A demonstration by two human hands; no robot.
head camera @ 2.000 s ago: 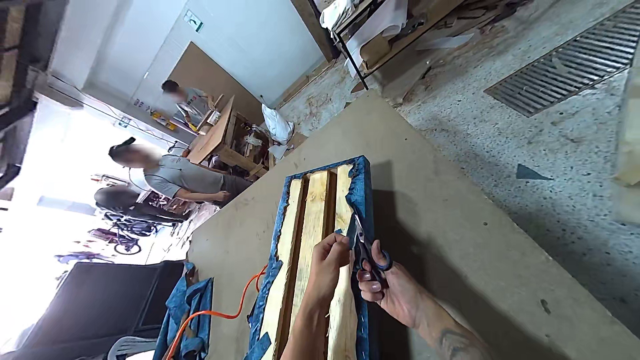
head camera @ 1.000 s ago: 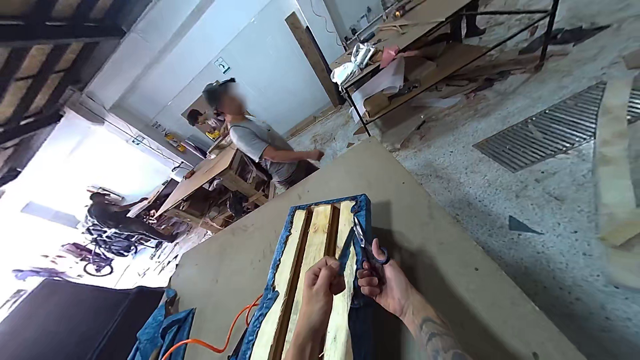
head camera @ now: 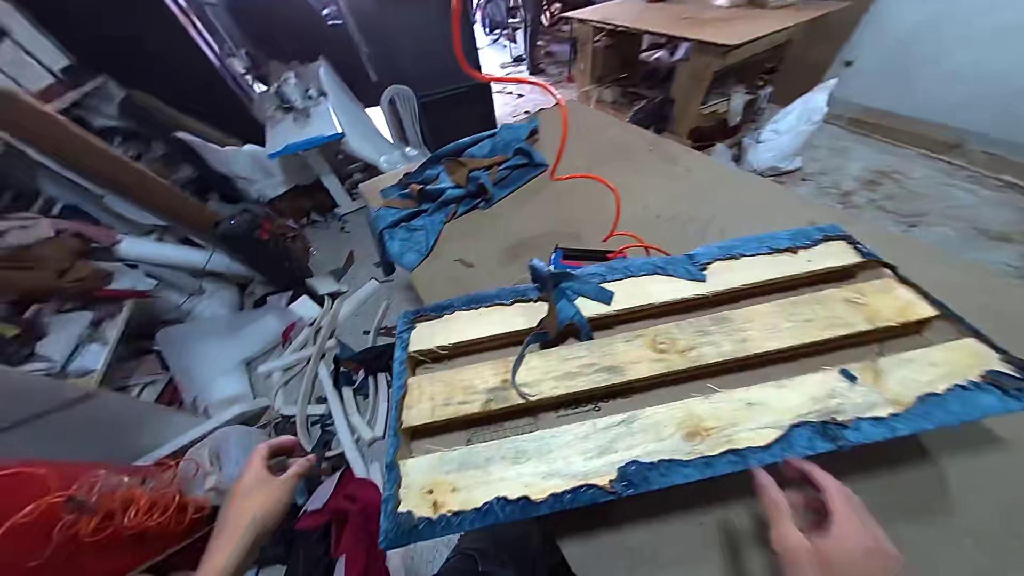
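A wooden slatted frame, its edges wrapped in blue fabric with ragged trimmed borders, lies on the brown worktable. Strips of blue fabric rest in a tangle on its far slats. My left hand is off the frame's left end, over the floor; its fingers are curled near a small dark scrap, and whether it holds that I cannot tell. My right hand is beside the near edge of the frame, fingers apart, with nothing visible in it. No scissors show in this view.
Crumpled blue fabric lies at the table's far left. An orange hose runs to a red and black tool behind the frame. White foam strips and scraps cover the floor at left, near a red container of orange strands.
The scissors have left my right hand, and my hands have moved apart, away from the slats. The view has swung strongly left, and the frame now lies crosswise in it.
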